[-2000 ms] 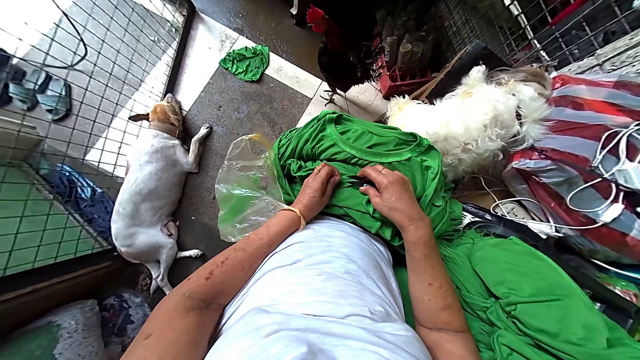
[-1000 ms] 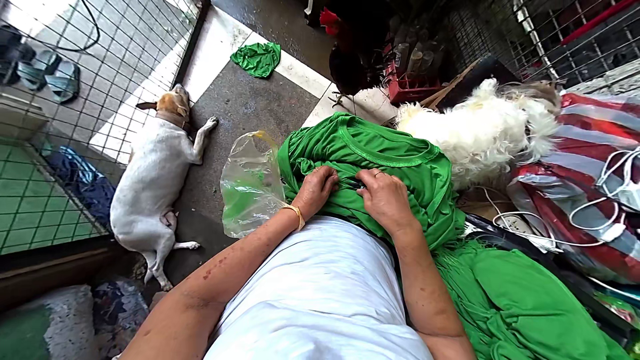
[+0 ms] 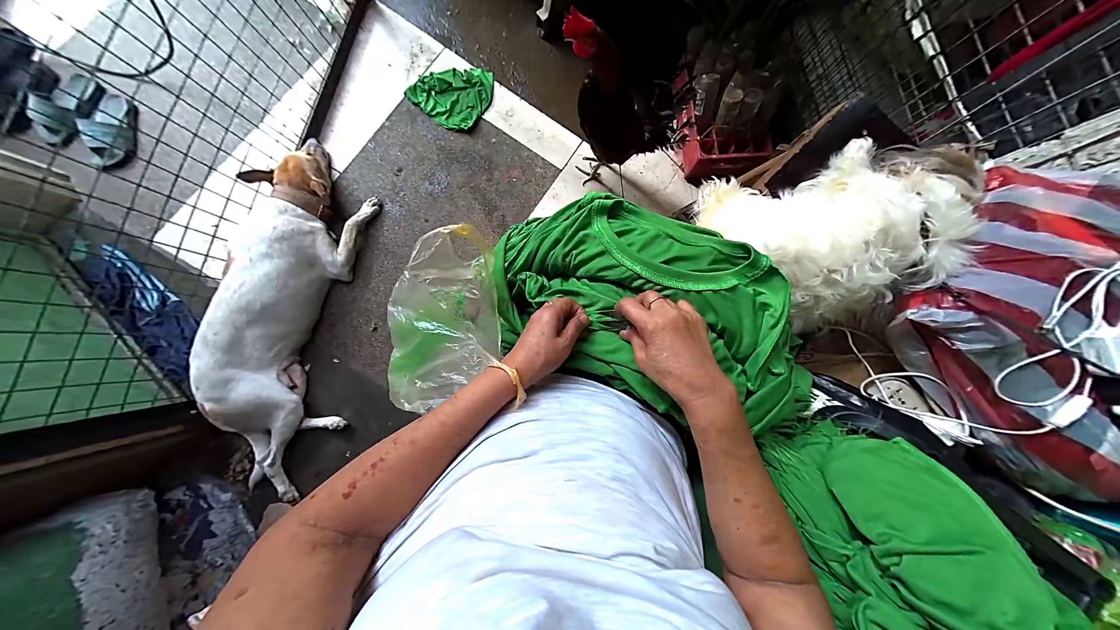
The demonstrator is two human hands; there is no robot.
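A green knit shirt (image 3: 647, 241) lies bunched across my lap, its ribbed neckline facing away from me. My left hand (image 3: 549, 337) pinches a fold of it between thumb and fingers. Just right of that, my right hand (image 3: 672, 341) holds the cloth too, with a small dark tool, its kind unclear, partly hidden at the fingertips. A clear plastic bag (image 3: 444, 324) with green bits inside rests against the shirt's left side. More green fabric (image 3: 919, 525) is heaped by my right forearm.
A white dog with a brown head (image 3: 262, 306) lies at left beside a wire mesh gate (image 3: 114, 219). A fluffy white dog (image 3: 849, 227), a striped plastic bag (image 3: 1015, 306) and white cords are at right. Ahead are a rooster (image 3: 608, 96), a red bottle crate (image 3: 722, 153) and a green cloth (image 3: 451, 98).
The rooster's red head shows more clearly than a second ago. Both hands stay close together on the shirt, with only small finger movement.
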